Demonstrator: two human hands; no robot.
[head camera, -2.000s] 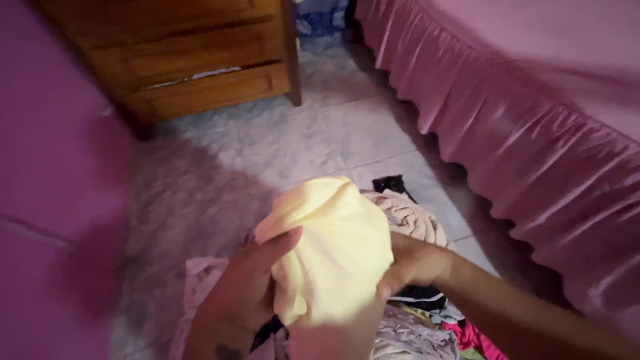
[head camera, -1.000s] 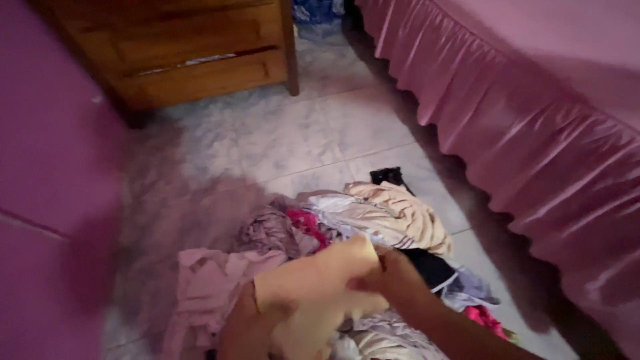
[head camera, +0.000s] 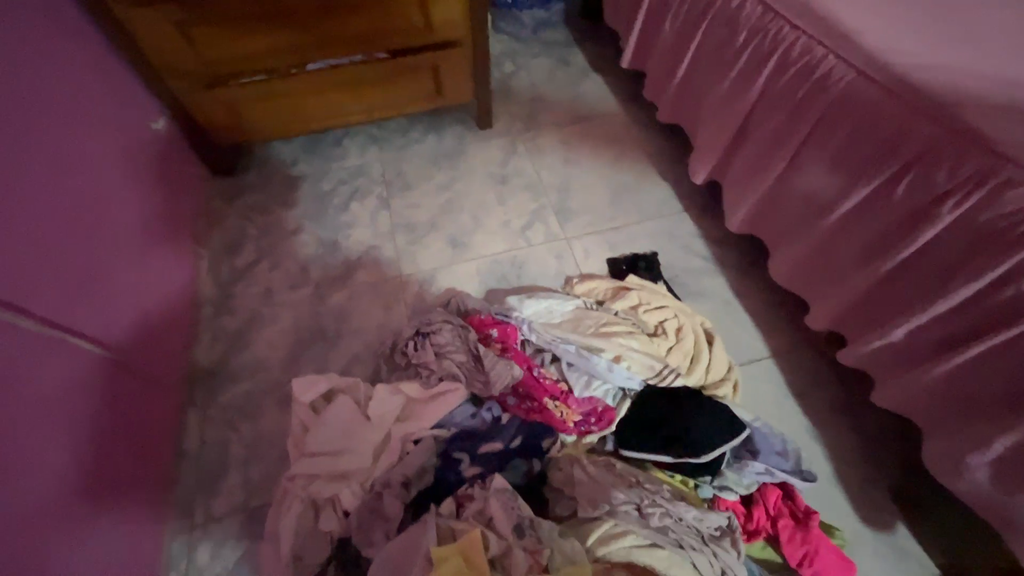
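Neither of my hands can be made out; a thin brownish sliver at the bottom edge is too small to identify. A corner of yellow cloth (head camera: 460, 556) shows at the bottom, over a heap of clothes on the floor. The heap holds a pale pink garment (head camera: 340, 432) at left, a grey-mauve crumpled cloth (head camera: 452, 352), a bright pink floral cloth (head camera: 552, 392), and a dark blue patterned cloth (head camera: 496, 448). To the right lie a beige garment (head camera: 664, 328), a black cloth with white edging (head camera: 680, 424) and a red-pink cloth (head camera: 788, 524). A small black item (head camera: 636, 264) touches the heap's far side.
A wooden chest of drawers (head camera: 336, 96) stands at the upper left, beside a purple wall (head camera: 88, 240). Along the right runs a bed with a ruffled pink skirt (head camera: 840, 208). Tiled floor (head camera: 472, 192) lies between them. Something blue (head camera: 528, 6) is at the top edge.
Both hands, seen earlier around a pale yellow cloth above the heap, have gone from clear view. The cloth has dropped low, with only a yellow corner showing at the bottom. More of the heap is uncovered.
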